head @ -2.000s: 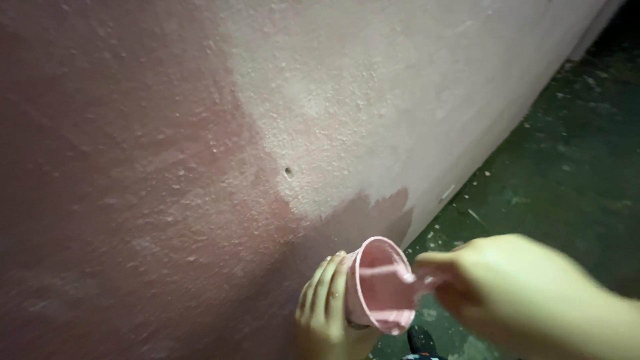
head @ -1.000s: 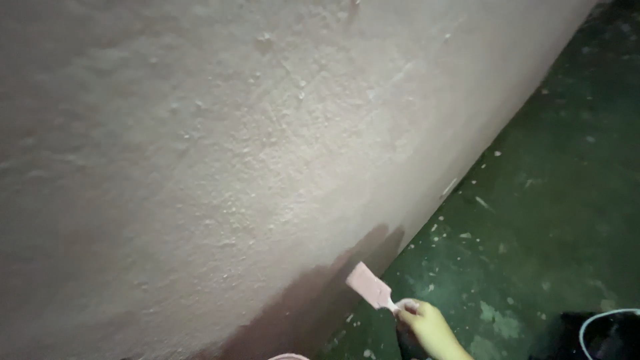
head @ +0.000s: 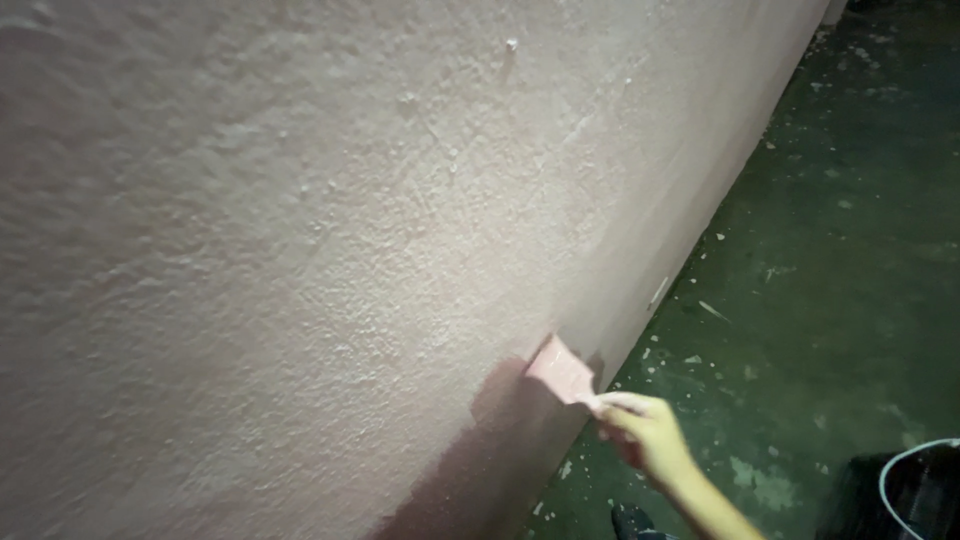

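Note:
My right hand point(head: 641, 431) grips the handle of a flat paintbrush point(head: 561, 369) coated in pink paint. The brush tip touches the rough plastered wall point(head: 420, 225), low down near the floor, at the upper edge of a darker pink painted patch point(head: 480, 465). A lighter, wet-looking pink stroke lies just left of the bristles. My left hand is out of the frame, and the pink cup does not show.
A dark green floor point(head: 825, 300) with pale paint specks runs along the wall's base on the right. At the bottom right stands a dark bucket point(head: 855, 495) with a pale curved handle. A dark shoe point(head: 632, 519) shows at the bottom edge.
My right hand has brought the brush out of the pink cup and onto the wall. The cup and my left hand have left the view, which has shifted; fresh pink paint shows beside the brush.

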